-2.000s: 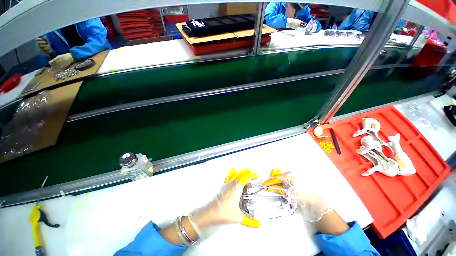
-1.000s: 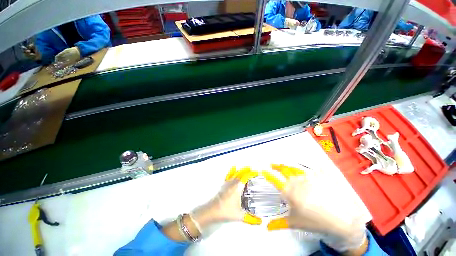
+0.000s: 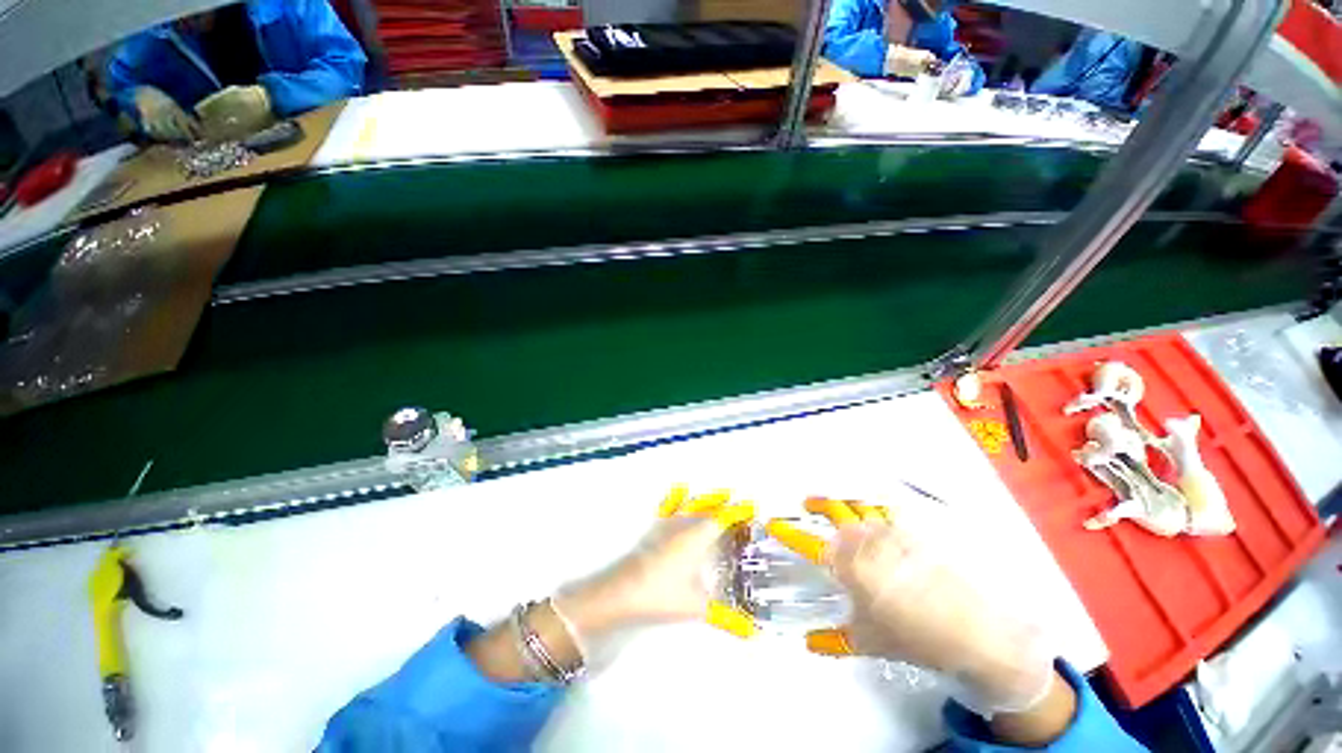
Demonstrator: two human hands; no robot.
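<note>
A clear, shiny rounded piece (image 3: pixel 795 577) with a silvery look is held between both my hands, low over the white bench. My left hand (image 3: pixel 684 564) grips its left side, with yellow finger cots above and below it. My right hand (image 3: pixel 883 581) grips its right side, also with yellow finger cots. Glare hides the details of the piece. Thin clear film seems to lie by my right wrist. Several white curved arm parts (image 3: pixel 1141 478) lie in the red tray (image 3: pixel 1177 596) at the right.
A yellow air blow gun (image 3: pixel 111 618) lies at the left. A small clear bottle (image 3: pixel 430 446) stands at the belt edge. Thin tweezers (image 3: pixel 924 491) lie near the tray, which holds a dark stick (image 3: pixel 1016 422) and small yellow pieces (image 3: pixel 988 436). Beyond are the green belt (image 3: pixel 589 331), a metal post (image 3: pixel 1126 184) and people.
My right hand has moved from the piece's far right edge to closer around it, its fingers now over the right side. The tweezers by the tray now show. The whole view has shifted slightly.
</note>
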